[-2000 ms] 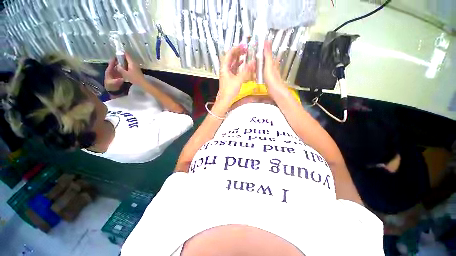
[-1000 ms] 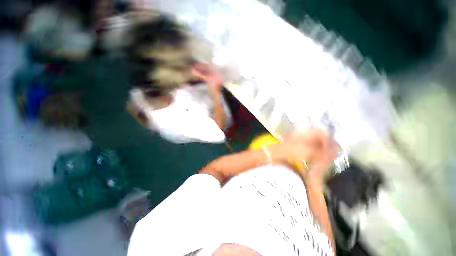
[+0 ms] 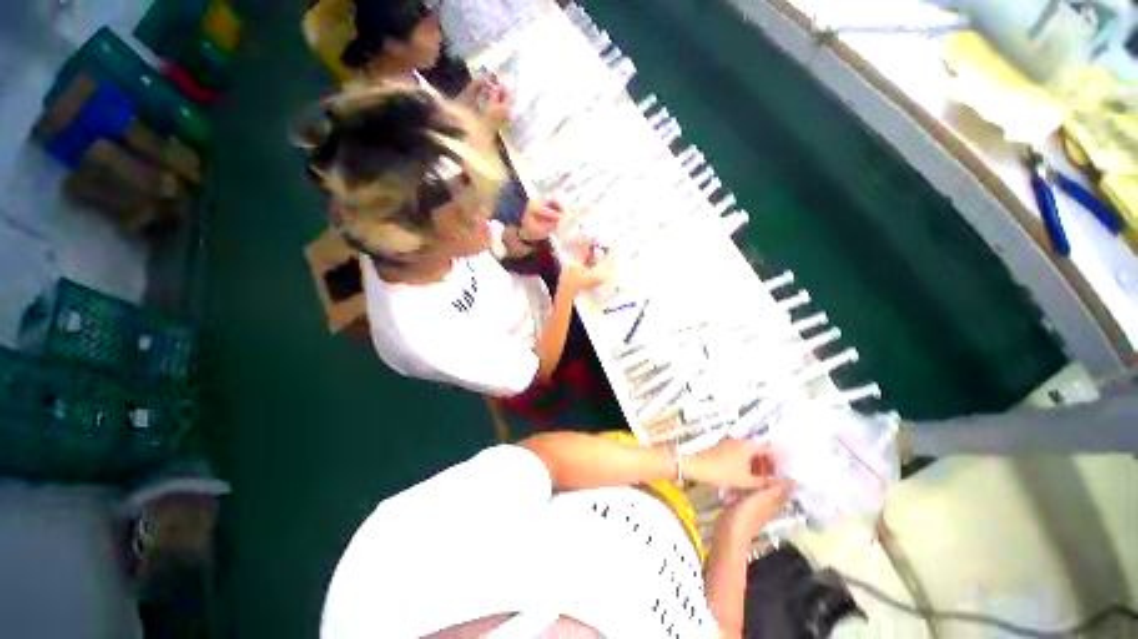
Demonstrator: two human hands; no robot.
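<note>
My left hand (image 3: 734,464) and my right hand (image 3: 759,502) are close together at the near end of the long pale bench. They are small and blurred, and I cannot tell what they hold. A crumpled clear plastic bag (image 3: 839,459) lies against and just beyond my fingers. Rows of silver-white wand devices (image 3: 668,390) lie on the bench to the left of my hands. More wand devices (image 3: 817,341) stick out over its far edge.
Blue-handled side cutters (image 3: 628,321) lie among the units. A black block (image 3: 792,597) is below my right hand, near a dark cable (image 3: 973,614). Two coworkers sit along the bench at left. Blue-handled pliers (image 3: 1055,206) lie on another bench, across the green floor (image 3: 861,212).
The view has swung round and now shows more of the bench and floor. My hands have moved from the wand row to beside the plastic bag.
</note>
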